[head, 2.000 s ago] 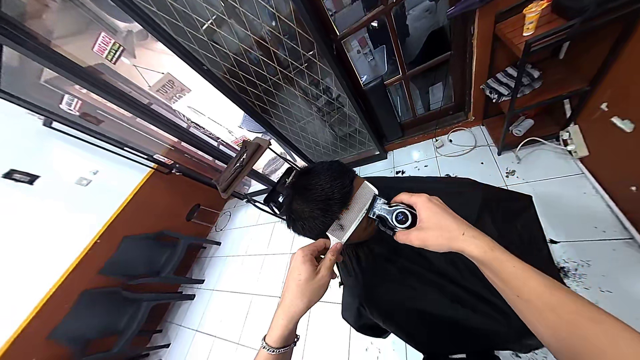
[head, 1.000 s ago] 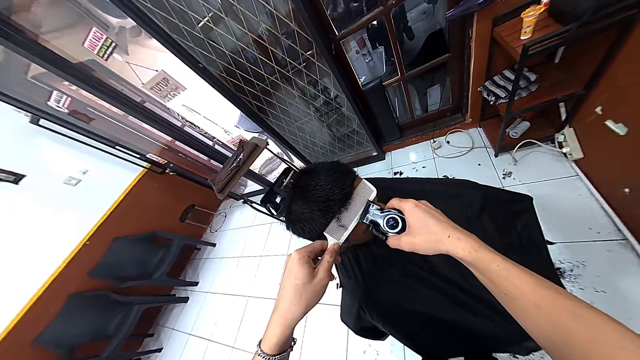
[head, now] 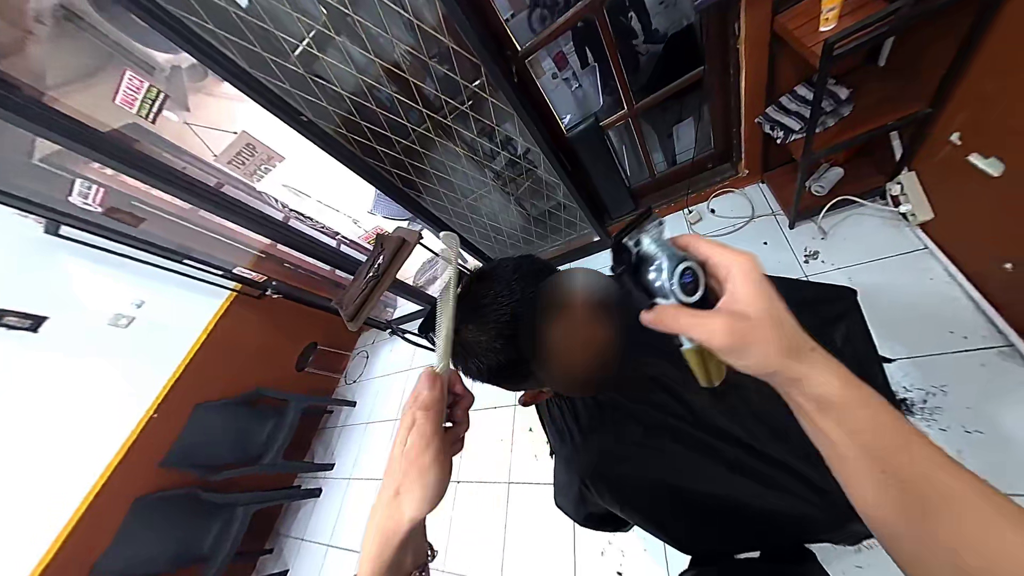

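Observation:
A person under a black barber cape [head: 720, 456] sits in front of me, with short dark hair [head: 492, 320]. My left hand [head: 428, 440] grips the lower end of a pale wide comb [head: 446, 304], which stands nearly upright along the top of the hair. Above the cape, my right hand [head: 732, 312] holds a silver and black hair clipper [head: 668, 272] with a gold-coloured end. The clipper is apart from the hair, to the right of the head.
Dark plastic chairs [head: 228, 436] line the orange wall at left. A grille door [head: 384, 104] stands ahead. At right are a shelf [head: 864, 96] with a striped cloth and a power strip [head: 910, 198] with cables. Hair clippings [head: 920, 404] lie on the tiles.
The comb and clipper were together at the side of the head. The comb has moved left to the top of the hair, and the clipper has come away from it.

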